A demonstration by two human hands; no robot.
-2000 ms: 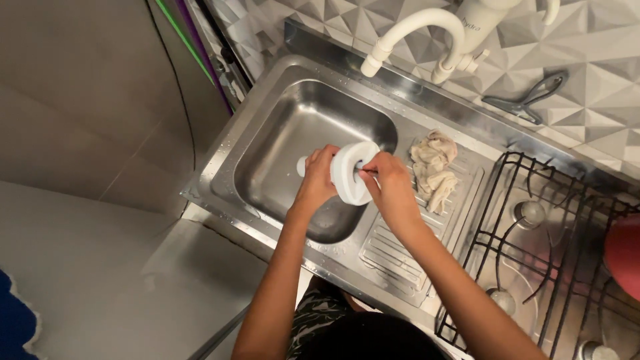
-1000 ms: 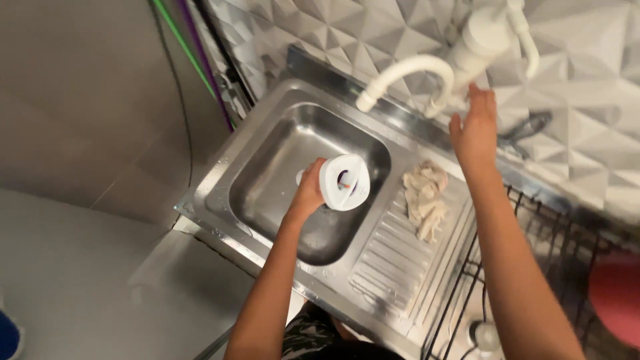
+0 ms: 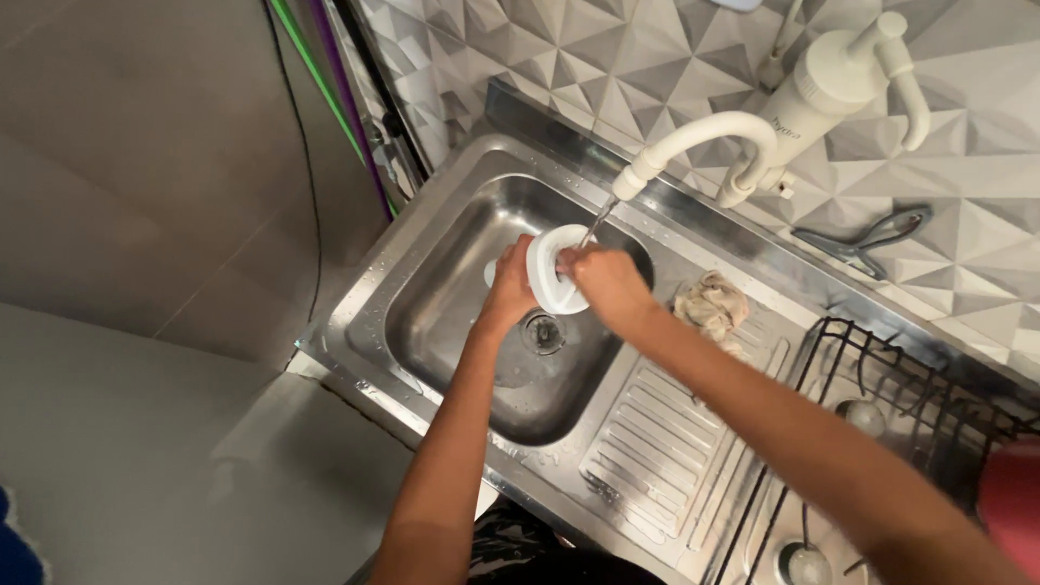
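Note:
My left hand holds a white plastic lid-like part over the stainless steel sink basin. The fingers of my right hand reach into the part's hollow side; whether they grip anything there is hidden. Water runs from the white curved faucet onto the part and my right fingers. Below the part lies the drain. A small white round piece shows just left of my left hand.
A crumpled cloth lies on the ribbed drainboard. A white water filter housing and a grey squeegee-like tool are by the tiled wall. Right of the drainboard are black stove grates and a red object.
Water now flows from the faucet. My right hand has come back from near the faucet's base to the white part, which my left hand has kept holding.

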